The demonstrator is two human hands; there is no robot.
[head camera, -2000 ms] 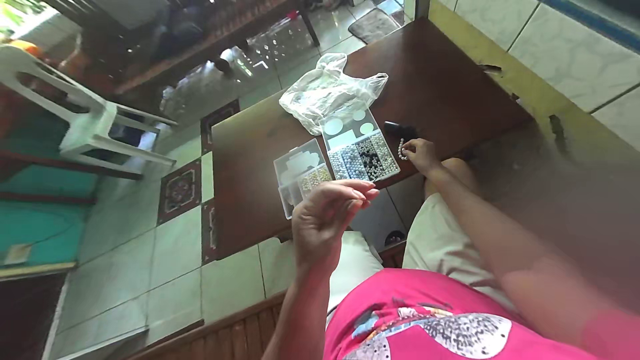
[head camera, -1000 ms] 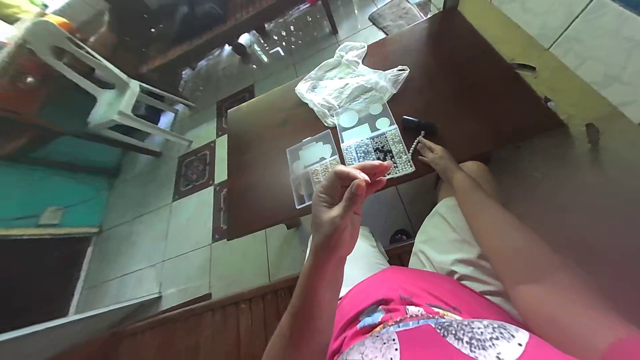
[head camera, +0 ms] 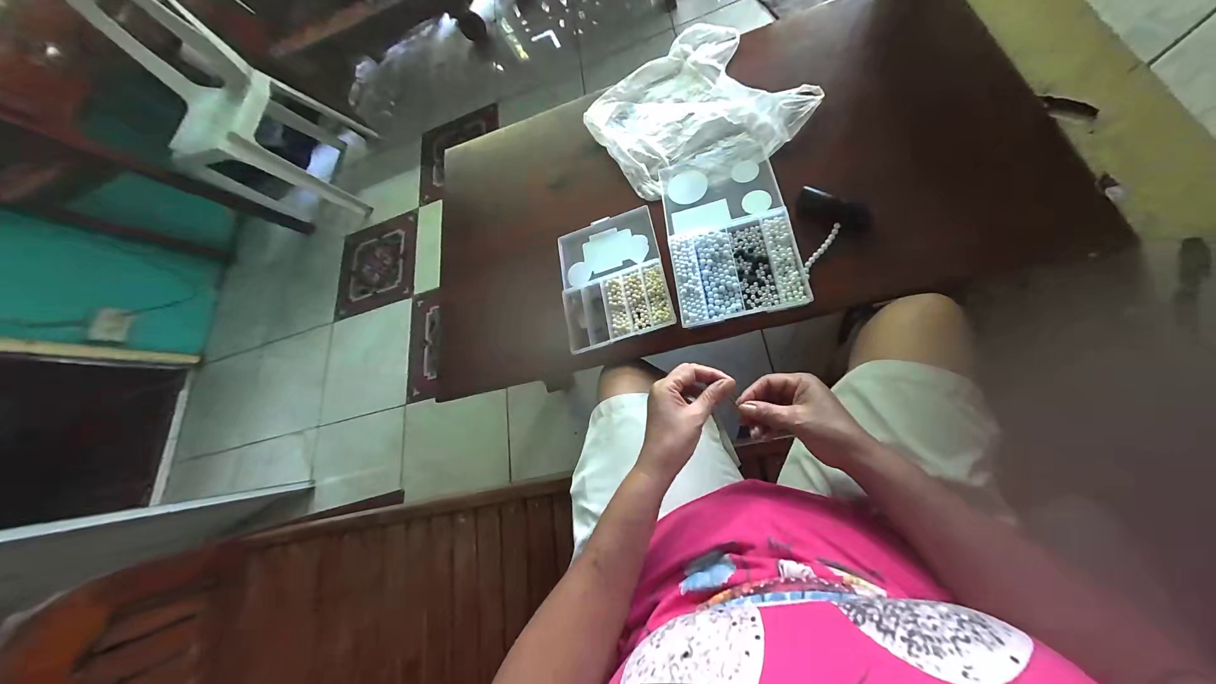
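Note:
My left hand (head camera: 686, 408) and my right hand (head camera: 793, 413) face each other above my lap, thumbs and fingertips pinched and a small gap between them. Whatever thin thing they may hold is too small to make out. Before them on the brown table lies an open clear plastic bead box (head camera: 741, 271) with white, pale blue, dark and grey beads. Left of it is a smaller open box (head camera: 622, 306) with yellowish beads and some compartments without beads. A string of white beads (head camera: 823, 249) lies at the larger box's right side, beside a small black object (head camera: 832, 208).
A crumpled clear plastic bag (head camera: 698, 104) lies behind the larger box on the wooden table (head camera: 513, 247). The table's near edge runs just past my knees. A white plastic chair (head camera: 237, 123) stands on the tiled floor at the upper left. A wooden slatted seat (head camera: 427, 560) is below.
My right hand has left the bead string at the table and come back beside my left hand. My left hand has lowered toward my lap. The view has shifted.

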